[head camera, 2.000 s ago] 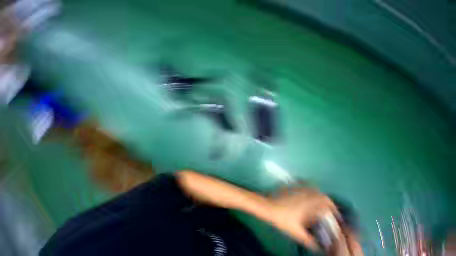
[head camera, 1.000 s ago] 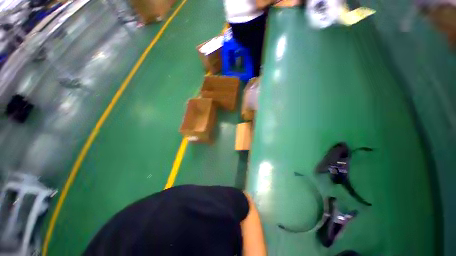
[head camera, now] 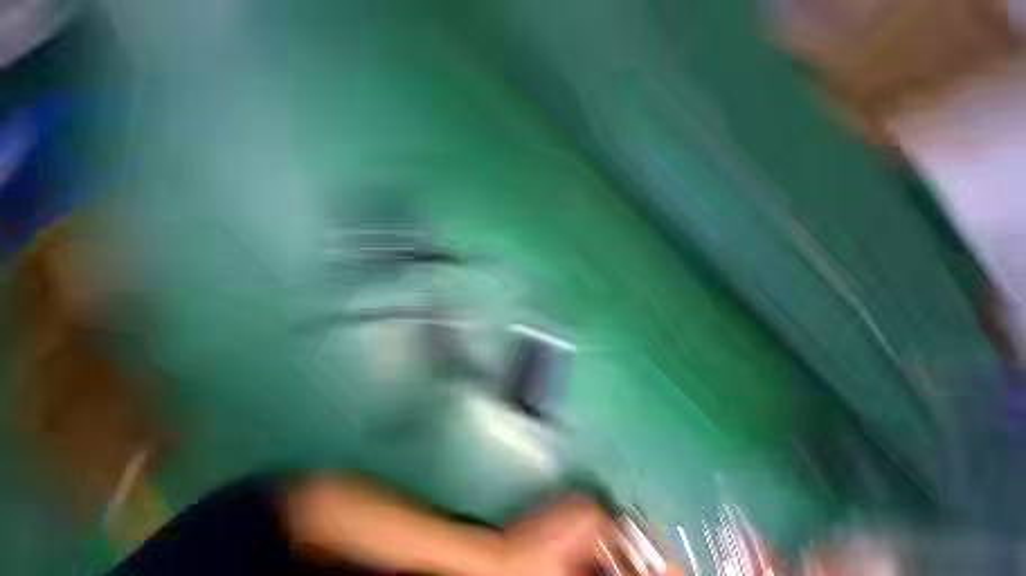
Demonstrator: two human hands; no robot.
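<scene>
The view is heavily blurred. My left hand (head camera: pixel 568 537) is at the bottom edge, past a bare forearm and black sleeve. Dark and silvery streaks lie at its fingers; whether it grips something cannot be told. Up and left of it on the green surface (head camera: pixel 495 203) lie a dark block-like part (head camera: pixel 538 374) with a bright upper edge and a dark part with thin arms (head camera: pixel 388 250). Another dark, smeared part (head camera: pixel 444 347) lies between them. Bright streaks (head camera: pixel 726 542), perhaps loose caps, are right of the hand. My right hand cannot be made out.
Blurred brown shapes (head camera: pixel 90 383), probably cartons, are at the left beyond the surface edge. A blue shape (head camera: pixel 39 169) is at the upper left. A brown shape (head camera: pixel 900 51) and a whitish one (head camera: pixel 979 169) are at the upper right. A pinkish blur (head camera: pixel 861 557) is at the bottom right.
The view has swung from the aisle and cartons back over the green surface. My left hand, out of the picture a second ago, shows again at the bottom edge.
</scene>
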